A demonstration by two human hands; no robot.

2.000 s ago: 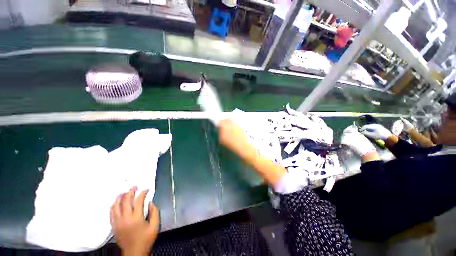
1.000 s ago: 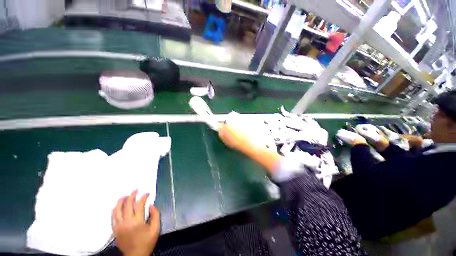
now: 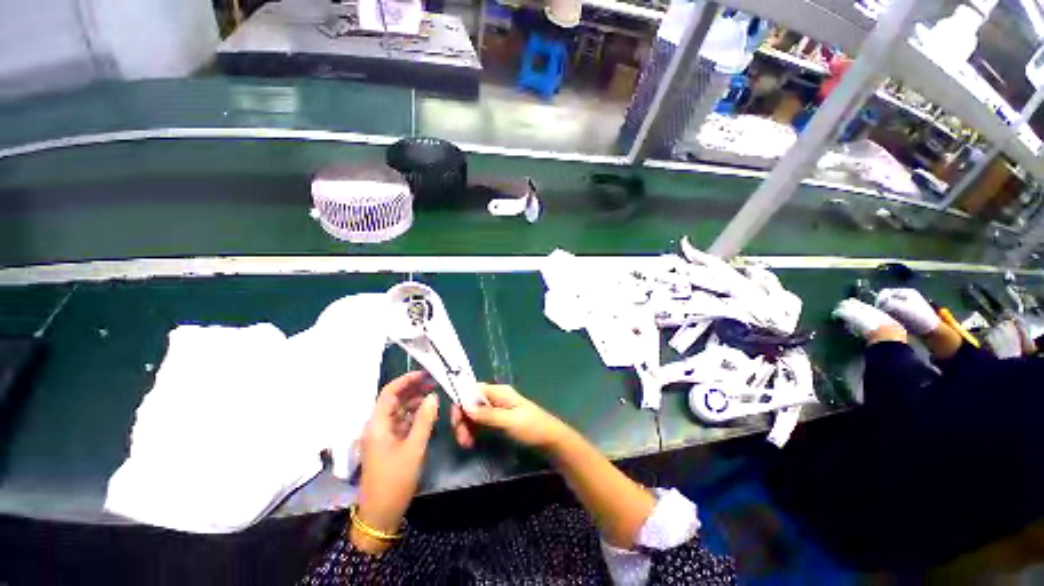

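A long narrow white plastic part (image 3: pixel 441 349) with a ring end is held over the green bench, ring end up and to the left. My right hand (image 3: pixel 504 414) grips its lower narrow end. My left hand (image 3: pixel 398 433) is beside the part with its fingers apart and curled; whether it touches the part is hard to tell. A white cloth or foam sheet (image 3: pixel 246 412) lies flat on the bench to the left, partly behind my left hand.
A pile of white plastic parts (image 3: pixel 716 326) lies on the right. On the belt (image 3: pixel 252 246) are a pinkish-white fan housing (image 3: pixel 362 206), a dark round guard (image 3: pixel 429 172) and a small white curved part (image 3: pixel 512 206). A coworker's gloved hands (image 3: pixel 893 311) are at far right.
My right hand has come back toward me with the white part, now seen ring end up. My left hand has lifted off the white sheet to beside it. The view has shifted.
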